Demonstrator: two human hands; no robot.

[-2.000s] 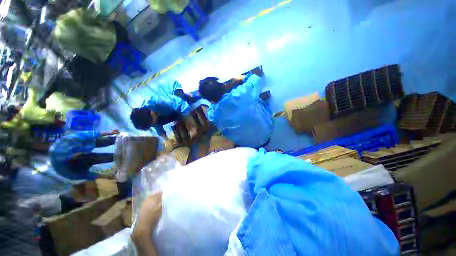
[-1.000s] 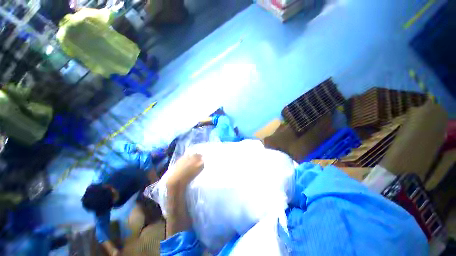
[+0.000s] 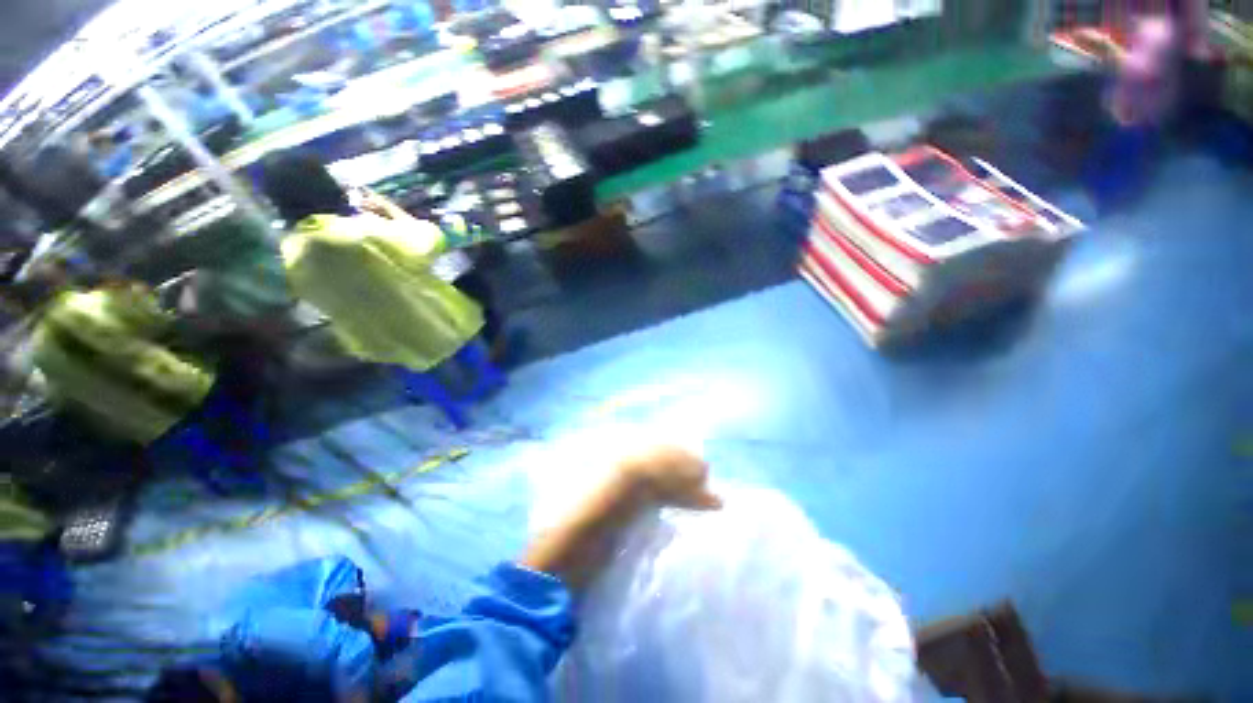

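Note:
A big armful of whitish, shiny plastic bags (image 3: pixel 749 604) fills the bottom middle. My left hand (image 3: pixel 660 483), bare below a blue sleeve, lies on top of the bags with fingers curled against them. The hand is blurred and partly washed out by glare. My right hand is not in view.
Red-and-white trays of panels (image 3: pixel 921 247) stand stacked on the blue floor (image 3: pixel 1072 467). Workers in yellow-green smocks (image 3: pixel 378 291) sit on blue stools (image 3: pixel 460 385) at a workbench. A brown divider or carton (image 3: pixel 983 657) lies at the bottom right. Yellow tape marks the floor.
The view has swung from the cartons and crouching workers toward the workbench and tray stack. The bags and my left hand have stayed together and now sit lower and further right in the picture.

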